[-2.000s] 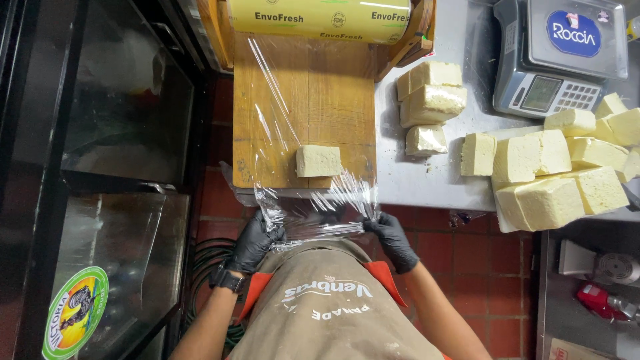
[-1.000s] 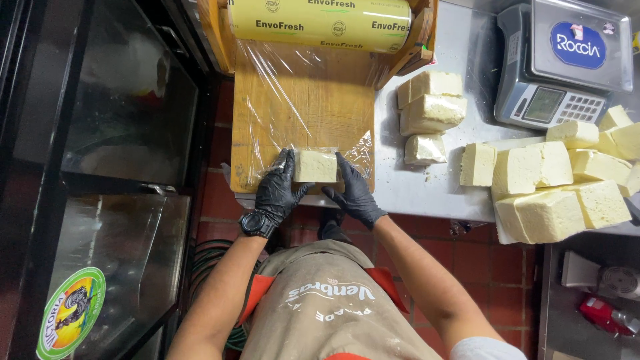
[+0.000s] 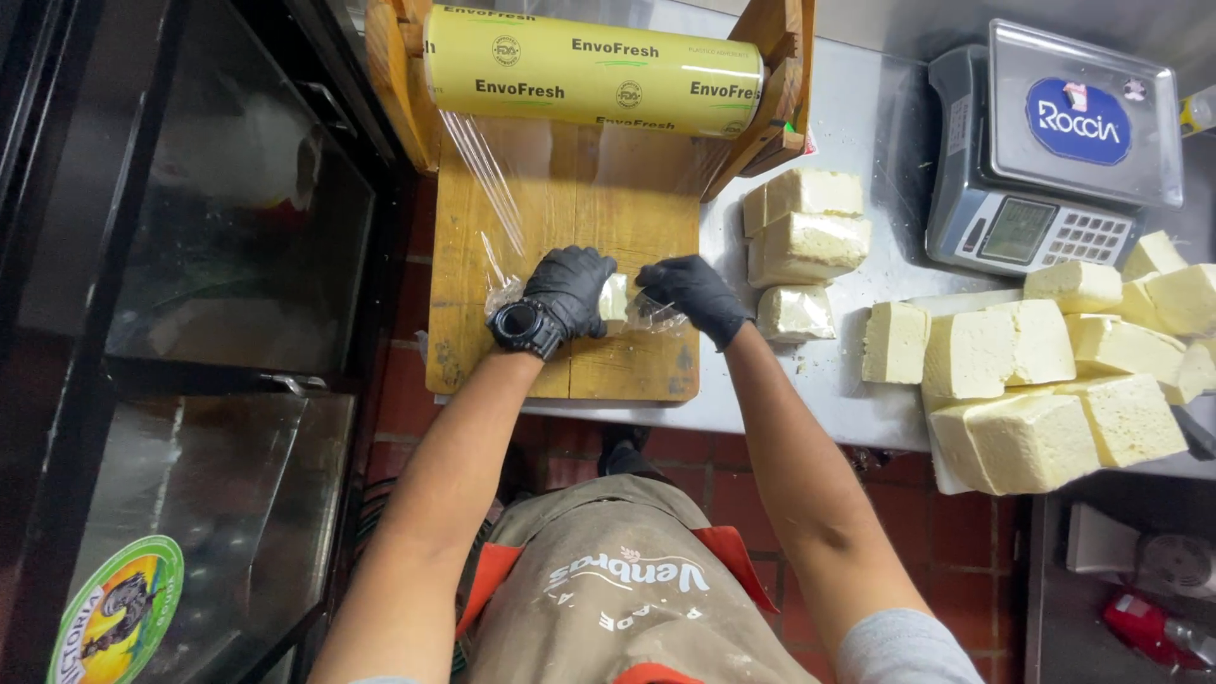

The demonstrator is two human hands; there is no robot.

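Note:
My left hand [image 3: 572, 285], in a black glove with a watch at the wrist, is closed over the left part of a small cheese block [image 3: 614, 299] on the wooden board [image 3: 627, 369]. My right hand [image 3: 686, 290], gloved too, pinches clear plastic film [image 3: 662, 318] just right of the block. More film stretches from the block up to the yellow film roll [image 3: 589, 71], which sits in a wooden holder. Right of the board, several wrapped cheese blocks [image 3: 807, 247] are stacked, with a smaller wrapped one [image 3: 796, 313] below them.
Several unwrapped cheese blocks [image 3: 1040, 442] are piled at the right of the metal counter [image 3: 845, 413]. A digital scale [image 3: 1035, 218] stands behind them. A black-framed glass-door cabinet [image 3: 237, 380] flanks the left side, and a red item [image 3: 1149, 627] lies on the lower right shelf.
Both hands have moved forward from the film's near edge to the cheese block. The near film end, held out two seconds ago, is now gathered around the block. The view has shifted slightly.

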